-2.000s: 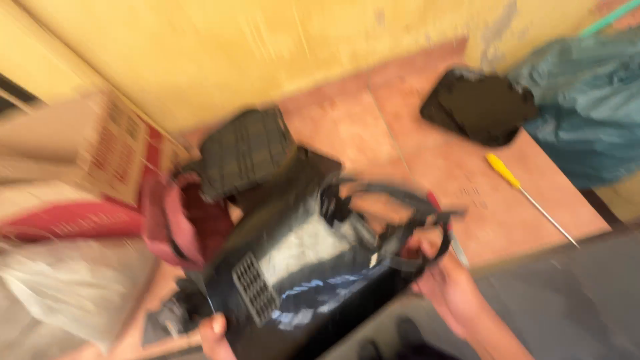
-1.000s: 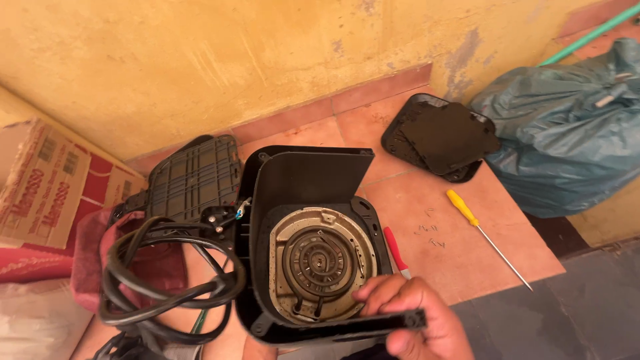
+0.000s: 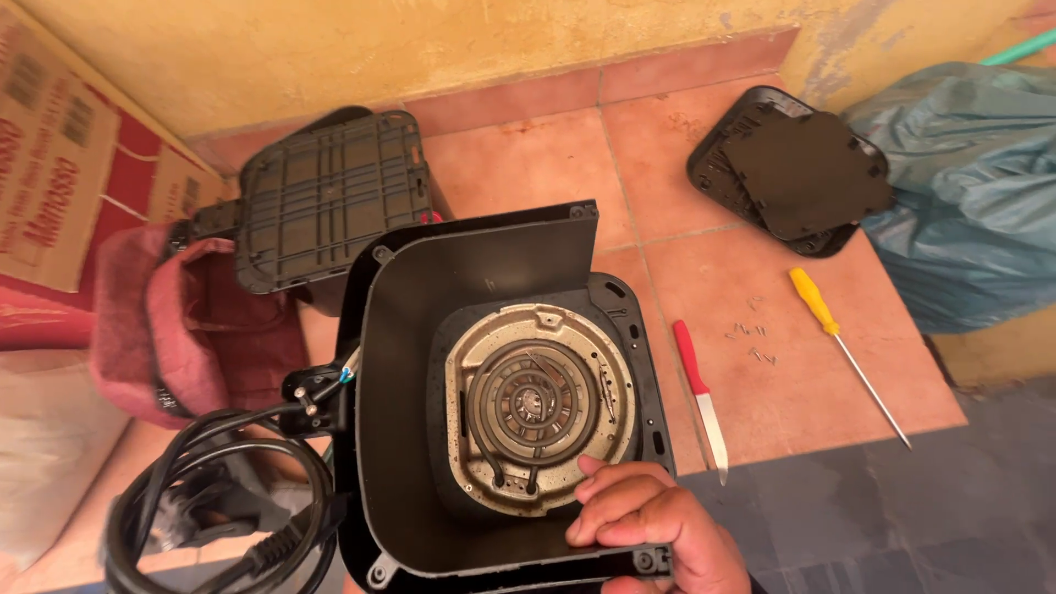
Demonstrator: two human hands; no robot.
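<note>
The black plastic air fryer housing point(image 3: 478, 256) lies with its cavity facing up, showing a coiled heating element point(image 3: 532, 404) in a round metal reflector. My right hand point(image 3: 660, 528) grips the housing's near right wall, fingers inside the cavity and thumb outside. Only a sliver of my left hand point(image 3: 353, 586) shows under the near left corner; its fingers are hidden. A looped black power cord point(image 3: 219, 445) hangs at the housing's left side, by exposed wire ends. To the right, a red-handled knife point(image 3: 700, 388), several small screws point(image 3: 752, 330) and a yellow-handled screwdriver point(image 3: 817, 305) lie on the tiles.
A black gridded plastic part point(image 3: 330, 198) stands behind on the left, near a dark red fabric bag point(image 3: 198, 322) and cardboard boxes point(image 3: 58, 165). Black plastic covers point(image 3: 808, 173) lie stacked at the back right, beside a blue-green plastic bag point(image 3: 973, 190). The tiled ledge point(image 3: 825, 396) ends at the right front.
The housing has turned from its blurred side-on pose two seconds ago, so its open cavity now faces up. My right hand has moved from its far side to the near right wall.
</note>
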